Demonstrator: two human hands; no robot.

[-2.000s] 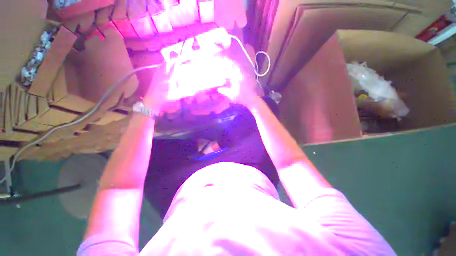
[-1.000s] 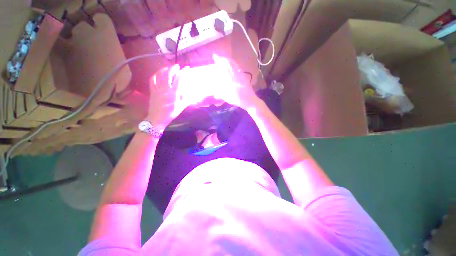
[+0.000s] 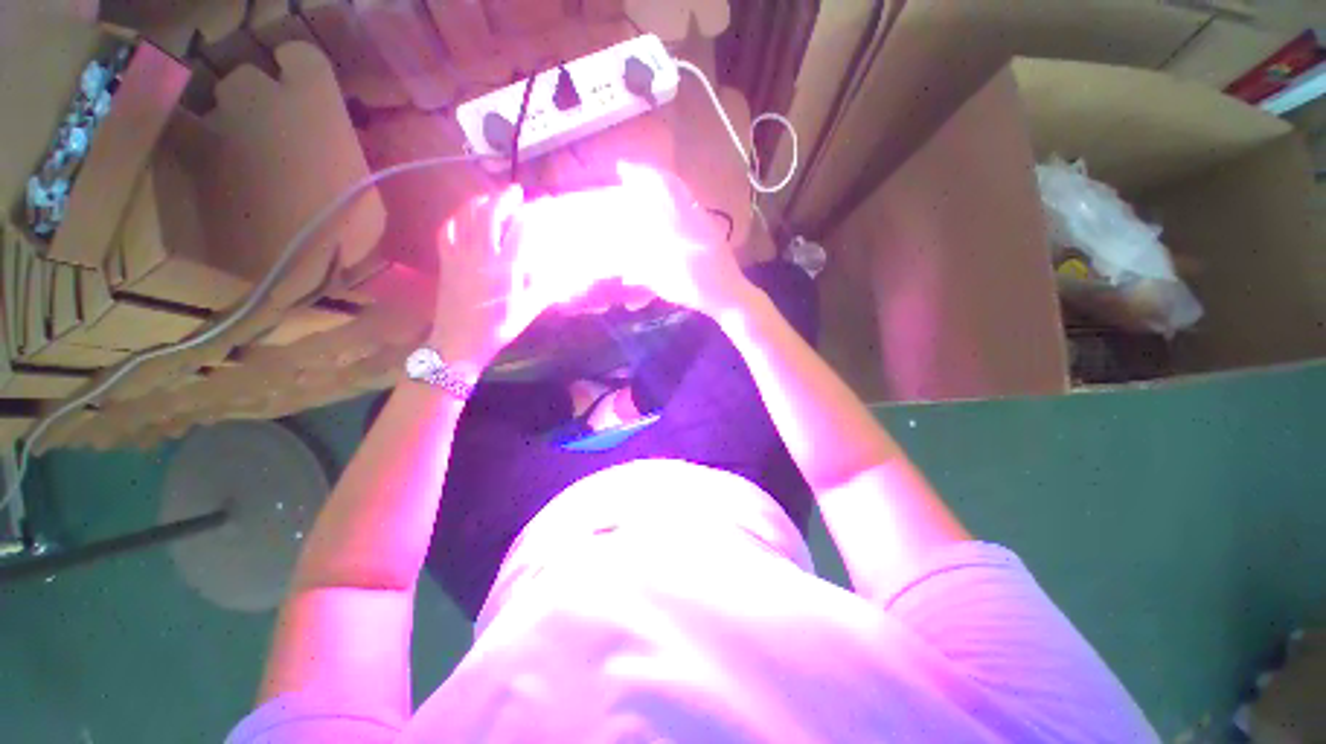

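Pink-white glare [image 3: 593, 244] hides the work between my hands. Its shape fits a lit test box, but its outline and any part on it are washed out. My left hand [image 3: 477, 276] is at the glare's left side, a watch on its wrist, fingers partly whited out. My right hand [image 3: 702, 262] is at the right side, its fingers also lost in the glare. Whether either hand grips anything is not visible. A white power strip [image 3: 582, 99] with dark plugs lies just behind the glare, a dark lead running down from it.
A white cable [image 3: 291, 276] runs left from the strip. Small cartons of silvery parts [image 3: 70, 146] stand upper left, stacked cardboard [image 3: 218, 395] below them. A large open carton [image 3: 953, 276] with a whitish plastic bag [image 3: 1112, 240] stands right, on the green floor [image 3: 1076, 509].
Since the oldest frame, the glare has shrunk and the power strip shows clearly; the glare and both hands sit slightly lower relative to the strip. Little differs from one second ago.
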